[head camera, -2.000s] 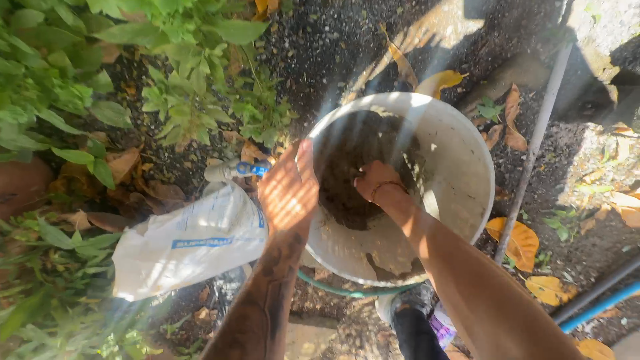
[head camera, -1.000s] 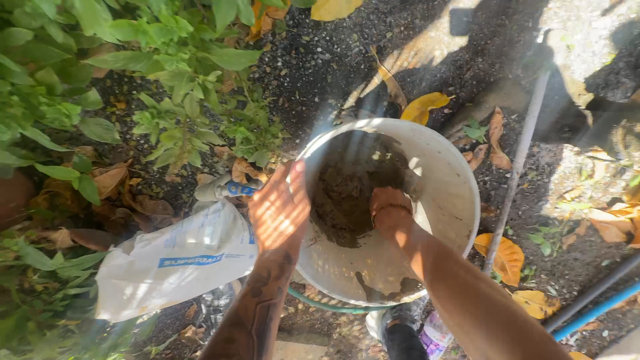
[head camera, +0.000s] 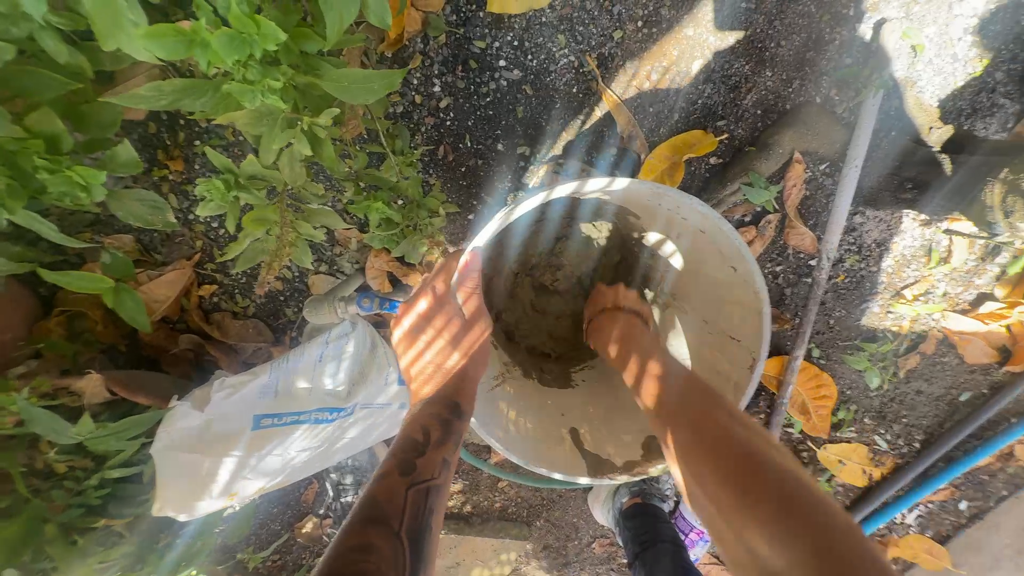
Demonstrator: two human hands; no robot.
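A round white bucket stands on the ground, with wet grey-brown mud-like mix at its bottom. My left hand grips the bucket's left rim, its thumb along the edge. Inside the bucket is my right hand, its fingers sunk in or hidden by the mix; whether they hold anything is not visible. A white printed plastic bag lies left of the bucket, beside a valve with a blue handle.
Leafy plants fill the left side. A grey pipe lies at the right, with a blue pipe lower down. A green hose curves under the bucket. My shoe is close below. Dry leaves are scattered over the soil.
My right hand has shifted within the mix, from nearer its middle to its right side. My left hand stays at the rim.
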